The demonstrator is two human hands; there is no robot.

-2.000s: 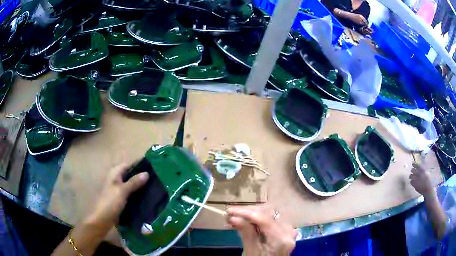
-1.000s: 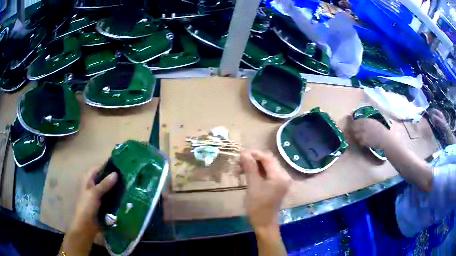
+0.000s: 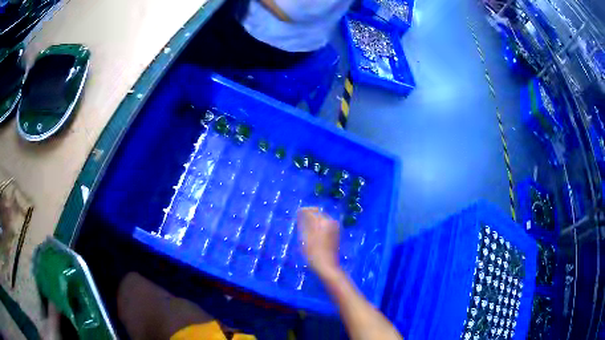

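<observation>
The blue parts bin (image 3: 272, 212) fills the middle, its dimpled floor showing. Small green fittings (image 3: 280, 153) with shiny parts stand along its far side and in its right corner. My right hand (image 3: 320, 236) is inside the bin, just short of the right-hand fittings. Its fingers are bent and blurred, so I cannot tell whether they hold anything. A green housing with a silver rim (image 3: 71, 285) is tilted at the lower left, cut by the picture's edge. My left hand (image 3: 52, 324) is on it, dim and mostly hidden.
The bench's green edge (image 3: 99, 156) curves along the bin's left side. Another green housing (image 3: 52, 93) lies on the bench. A seated person's pale clothing (image 3: 292, 23) is beyond the bin. Stacked blue trays (image 3: 501, 285) with rows of small parts stand right. Another blue tray (image 3: 378, 50) is on the floor.
The view has swung right and down from the bench to the bin. My right hand has left the glue sticks and is in the bin. The held housing is now at the far left.
</observation>
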